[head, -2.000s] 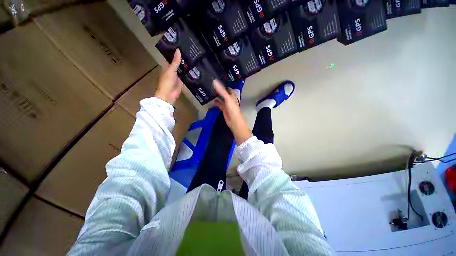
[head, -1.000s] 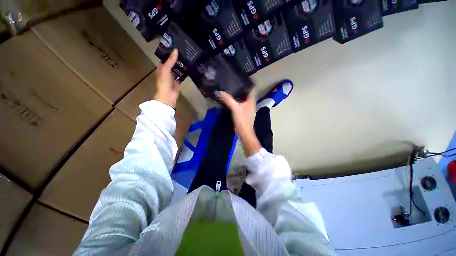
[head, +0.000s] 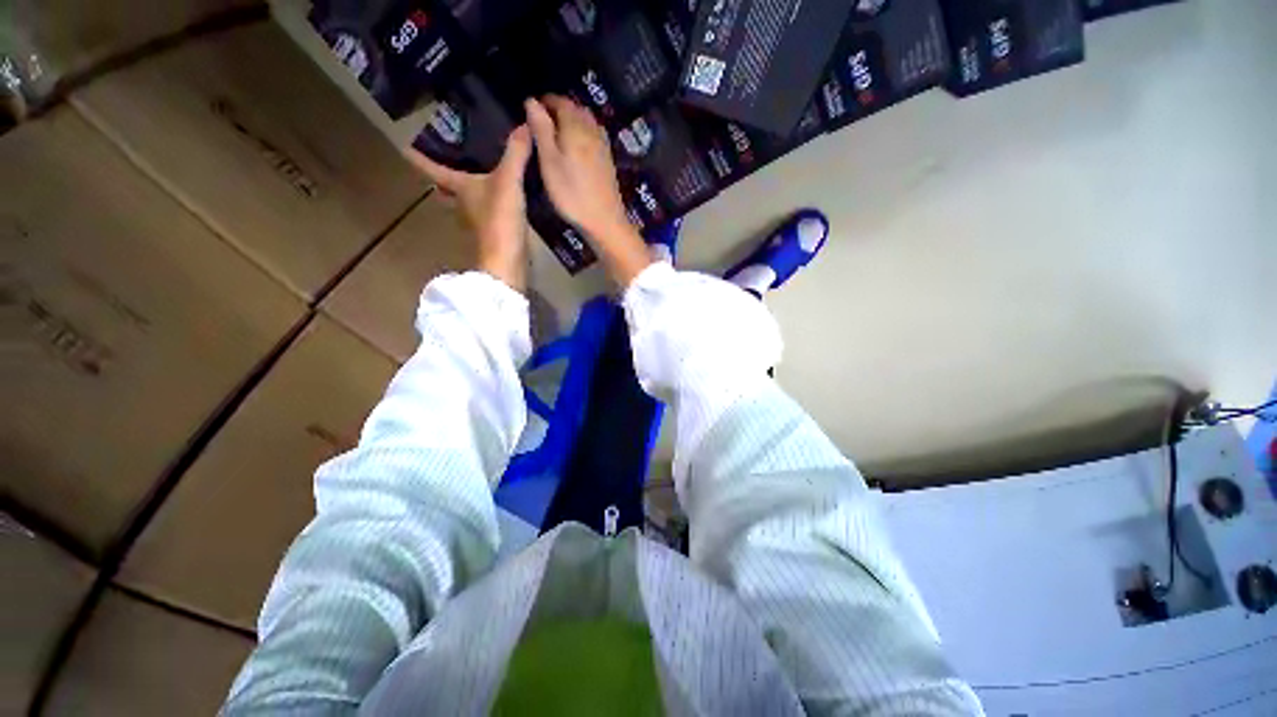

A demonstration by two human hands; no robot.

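Black retail boxes marked "GPS" (head: 997, 45) lie in rows at the top of the view. One box with a white QR square (head: 770, 63) lies across the others, turned the other way. My left hand (head: 487, 203) is over the boxes at the near left end, thumb and fingers spread. My right hand (head: 577, 168) is just beside it, fingers extended over the boxes. The boxes under my hands are partly hidden, and I cannot tell whether either hand grips one.
Brown shipping cartons (head: 182, 322) form a wall on the left. A blue stool (head: 567, 406) stands by my legs. The white machine (head: 1022, 560) with a black cable (head: 1174, 483) is at the lower right. My blue shoe (head: 798, 245) is on the floor.
The box my right hand held a second ago is gone from it; a box with its QR side up now lies across the rows. My right hand has moved up and left, beside my left.
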